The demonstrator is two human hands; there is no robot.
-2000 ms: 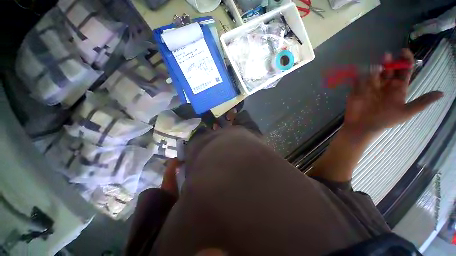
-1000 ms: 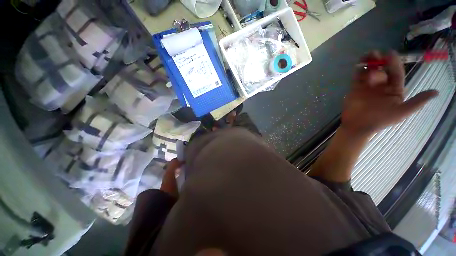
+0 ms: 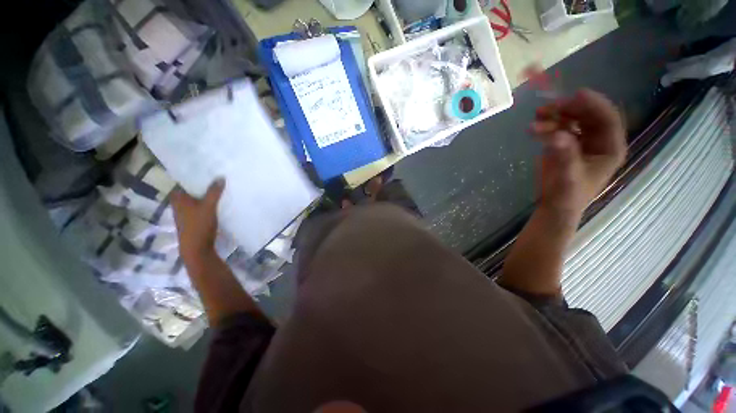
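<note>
A clipboard with white sheets [image 3: 230, 161] and dark clips along its top edge is held tilted over the bagged goods at left. My left hand [image 3: 198, 222] grips it near its lower left edge, with the thumb on the paper. My right hand [image 3: 585, 145] is raised at the right, fingers curled around a slim red pen [image 3: 539, 79], which is blurred. A blue clipboard [image 3: 361, 145] with a small printed slip [image 3: 329, 101] lies on the beige table.
A white tray [image 3: 393, 121] holds clear bags and a turquoise roll [image 3: 466, 104]. Red-handled snips [image 3: 500, 18] and another small white tray [image 3: 557, 19] are on the table. Striped goods in clear bags [image 3: 145, 250] are piled at left. Long ribbed white material [image 3: 646, 226] is at right.
My left hand has come up from beside my leg and now holds the white-sheeted clipboard. My right hand has turned, its fingers curling inward with the red pen.
</note>
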